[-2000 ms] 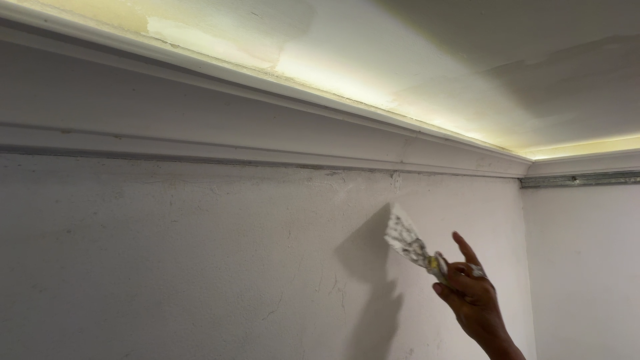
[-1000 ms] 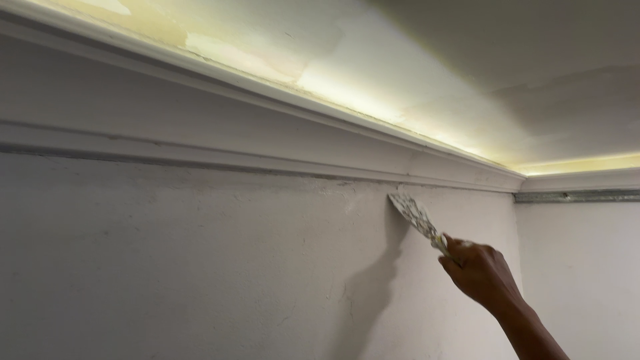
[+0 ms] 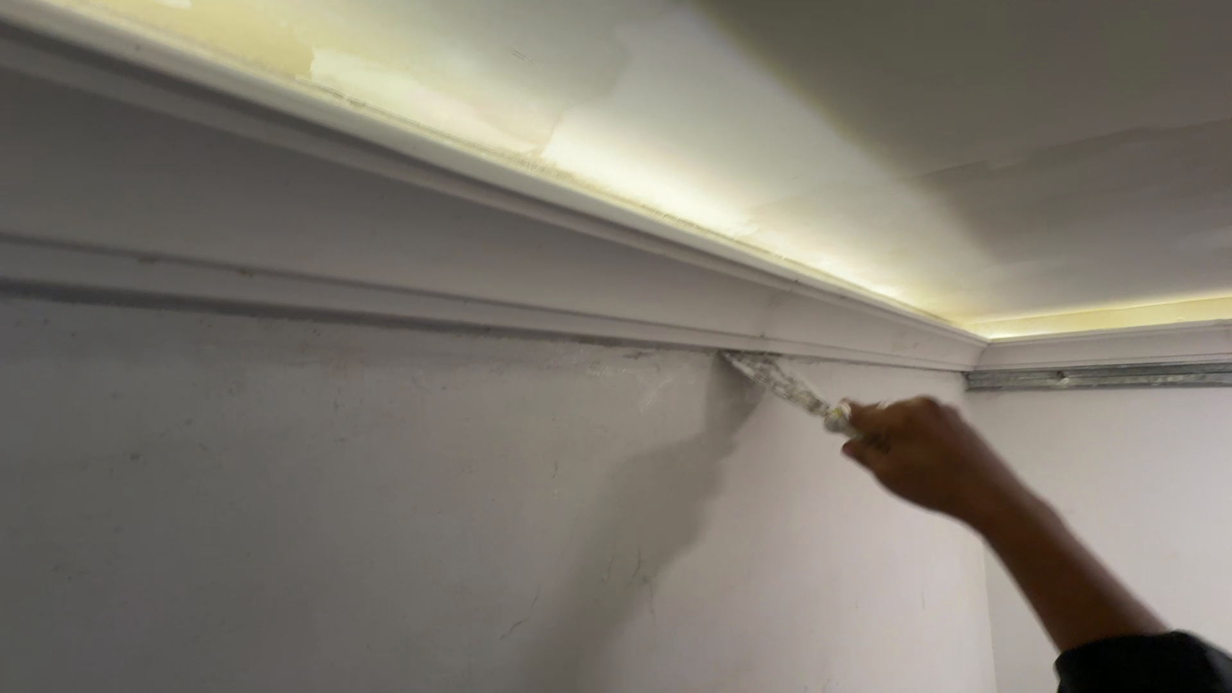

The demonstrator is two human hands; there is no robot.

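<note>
My right hand (image 3: 914, 452) is closed around the handle of a putty knife (image 3: 784, 383), whose blade is smeared with whitish filler. The tip of the blade is at the top of the plastered wall (image 3: 385, 481), right under the lower edge of the white cornice (image 3: 539, 274). Small rough marks and a dark line run along that joint, left of the blade. A shadow of the arm and tool falls on the wall below. A dark sleeve (image 3: 1145, 664) covers part of the forearm. My left hand is out of view.
Above the cornice, the ceiling (image 3: 962, 106) has patchy areas and is lit by a strip of light along the ledge. At the right, the cornice turns the corner, and a metal profile (image 3: 1107, 376) runs beneath it on the adjoining wall (image 3: 1116, 481).
The right hand has risen with the putty knife, whose blade stood lower, below the cornice, two seconds ago. A raised finger seen then is now folded in. More of the forearm shows.
</note>
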